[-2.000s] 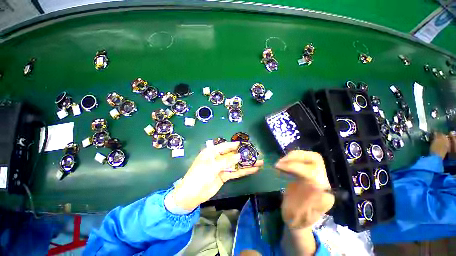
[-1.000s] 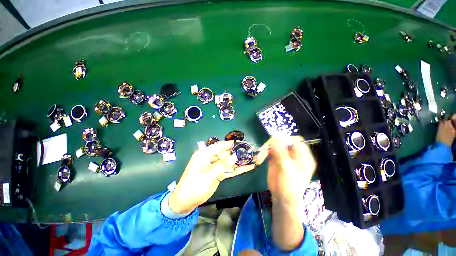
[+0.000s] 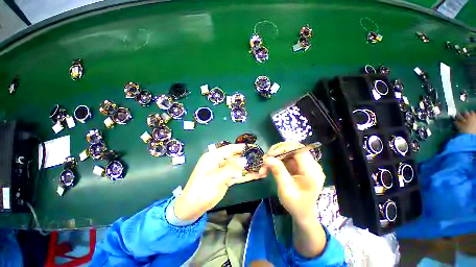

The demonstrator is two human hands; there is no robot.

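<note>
My left hand (image 3: 211,180) holds a round dark watch housing (image 3: 253,158) by its edge, low over the green surface. A brown-gold disc (image 3: 246,138) shows just above the housing. My right hand (image 3: 298,180) holds thin tweezers (image 3: 296,150), with their tip end at the housing's right side. The fingertips of both hands are close together at the housing. The tip itself is too small to make out. A black parts box (image 3: 292,123) with many tiny white bits lies just beyond my right hand.
A tall black compartment tray (image 3: 395,192) with ringed cases stands at the right. Many open units (image 3: 161,133) lie on the green surface (image 3: 172,57). A black equipment box (image 3: 15,167) and white paper slip (image 3: 55,152) are left. Plastic bags (image 3: 365,250) lie near my lap. A neighbour's blue sleeve (image 3: 451,167) shows right.
My right hand has come left from beside the parts box to the housing, and the tweezers now show clearly. My left hand still holds the housing. The view has shifted slightly.
</note>
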